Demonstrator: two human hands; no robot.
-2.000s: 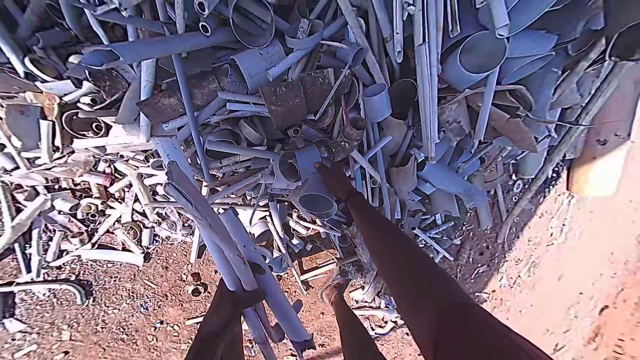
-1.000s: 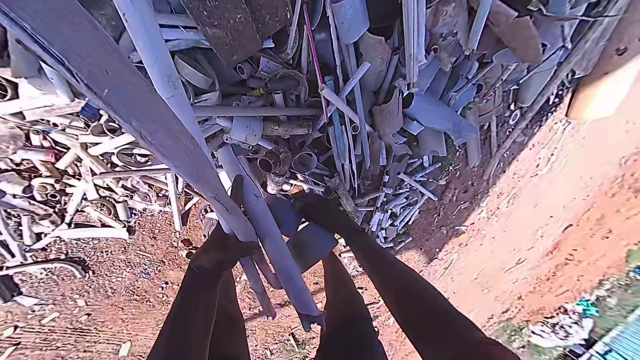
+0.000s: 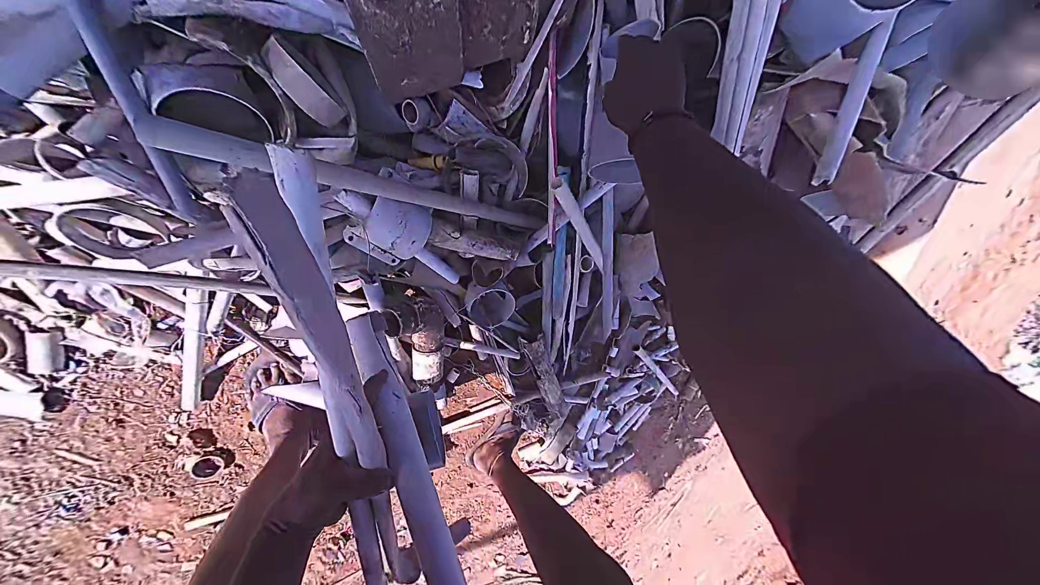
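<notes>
My left hand [image 3: 325, 479], low and left of centre, is closed around several long grey plastic pipe pieces [image 3: 325, 341], one of them split along its length. The pieces stand up past the hand, and their lower ends hang below it. My right arm reaches far out over a heap of scrap pipe, and my right hand [image 3: 646, 81] is at a grey curved pipe piece [image 3: 613, 138] near the top. That hand is dark, so its fingers and any hold on the piece cannot be made out.
Cut pipes, rings and split pieces fill the heap, with a brown flat sheet [image 3: 447, 41] at the top. Small offcuts [image 3: 617, 414] lie at its lower edge. My feet [image 3: 491, 451] are on reddish ground beside it. A wooden pole [image 3: 959, 162] borders the heap at right.
My right hand was low beside the held pieces one second ago and is now stretched out to the upper part of the heap. My left hand keeps its hold on the pipe pieces.
</notes>
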